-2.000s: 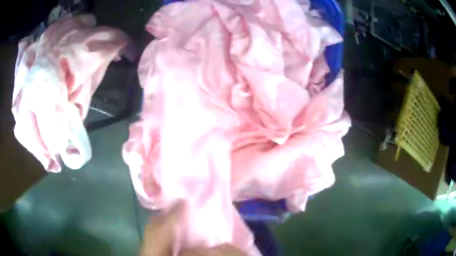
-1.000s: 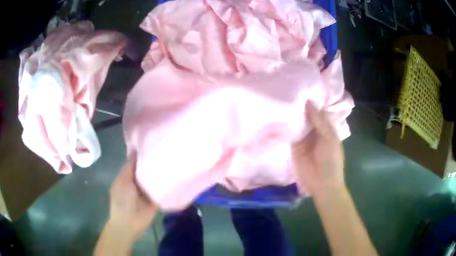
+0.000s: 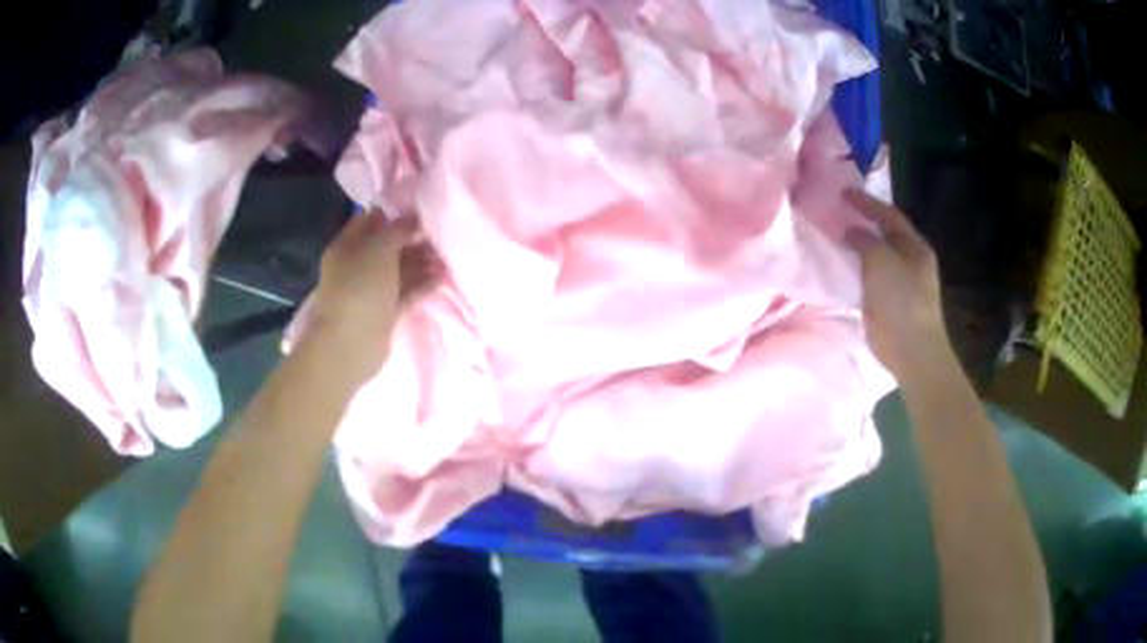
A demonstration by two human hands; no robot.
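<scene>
Pale-pink garments [image 3: 629, 276] lie heaped in a large blue crate [image 3: 604, 534] in front of me, hanging over its near rim. My left hand [image 3: 371, 258] is at the left side of the heap, its fingers partly hidden by the cloth. My right hand [image 3: 896, 258] is at the right side of the heap, its fingertips on the pink cloth by the crate's right edge. Whether either hand grips the cloth is not clear.
A pink-and-white bundle [image 3: 126, 251] hangs over a brown box edge at the left. A yellow perforated basket [image 3: 1092, 283] leans by a brown surface at the right. Green floor [image 3: 805, 603] and my dark-trousered legs show below the crate.
My hands first handled pink cloth near the crate's front, then held it spread over the heap. Now the cloth lies on the heap and both hands have moved farther forward to its sides.
</scene>
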